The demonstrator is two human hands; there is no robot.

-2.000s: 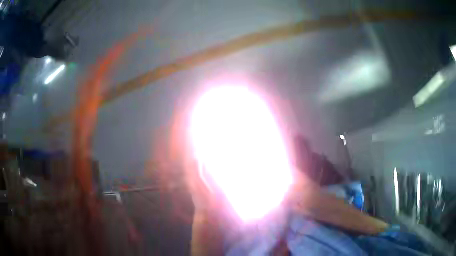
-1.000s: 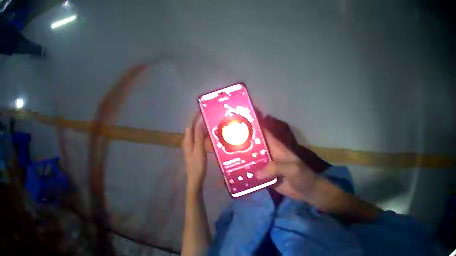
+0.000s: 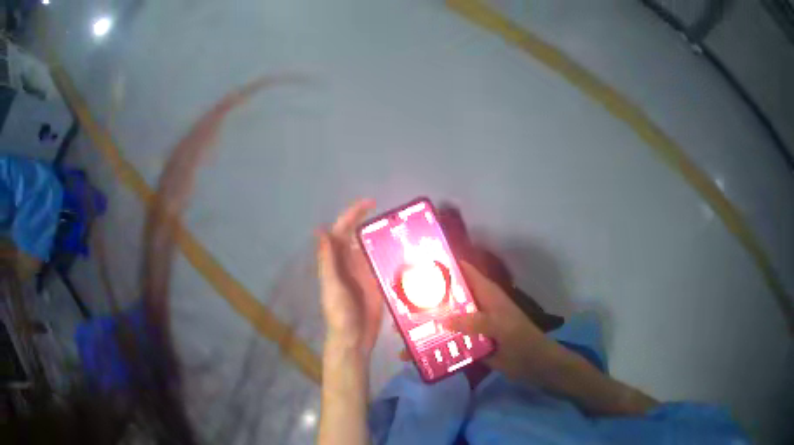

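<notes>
A smartphone (image 3: 405,261) with a bright pink lit screen is tilted in front of my lower body. A glare spot covers the middle of its screen. My right hand (image 3: 501,326) grips its lower right side, with the thumb over the lower screen. My left hand (image 3: 346,282) is upright along the phone's left side, fingers spread. Its inner part is hidden by the phone, so whether it touches the phone is not clear.
Grey floor (image 3: 261,156) with yellow lines surrounds me. At the left edge are a person's blue clothing (image 3: 30,204), a grey box-like unit (image 3: 35,113) and a blurred blue object (image 3: 113,348), perhaps a stool. A dark cable or edge runs at upper right.
The view has turned, so the floor lines slant differently and the person at left shows. The phone sits lower in view. My left hand's fingers are now more spread, and the strong early glare has shrunk.
</notes>
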